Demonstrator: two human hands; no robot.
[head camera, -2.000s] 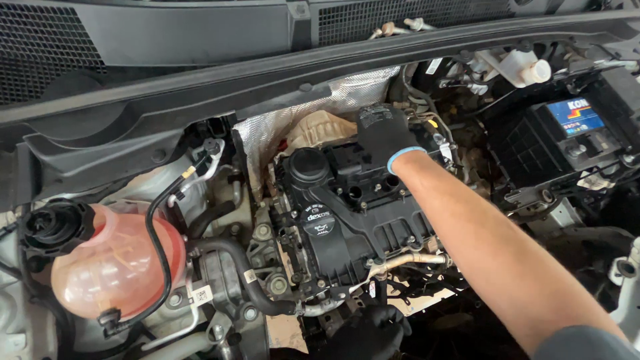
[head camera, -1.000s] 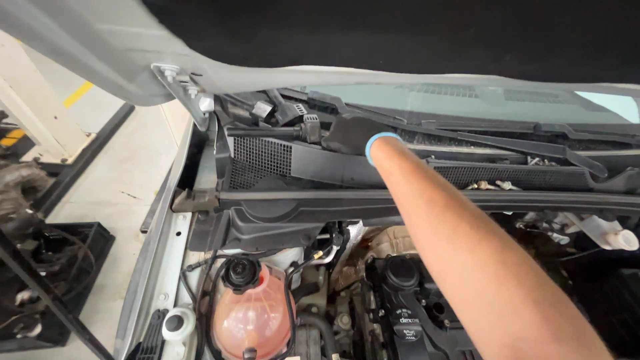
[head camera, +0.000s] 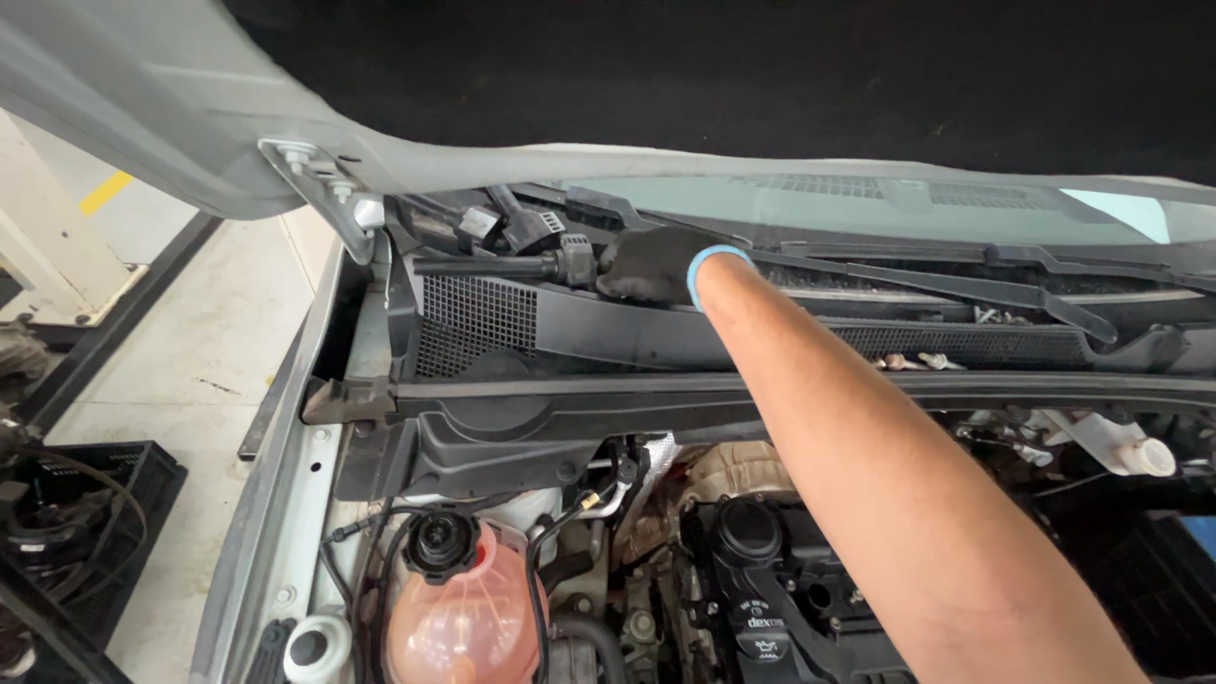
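My right hand, in a black glove with a light blue cuff, reaches over the engine bay to the cowl below the windshield. Its fingers are around the near end of a black ignition coil, whose long stem points left above the cowl grille; the glove hides part of the coil. Just behind, more ignition coils lie on the cowl. Below my forearm is the black engine cover with its round oil filler cap. My left hand is out of view.
The raised hood hangs overhead, its hinge at left. A pink coolant tank stands at the lower left. Wiper arms cross the cowl, with small metal parts to the right. A black crate sits on the floor.
My right hand has gone from the top of the engine to the ignition coils on the cowl. My left hand, low by the engine earlier, has left the view. The view has shifted up and left.
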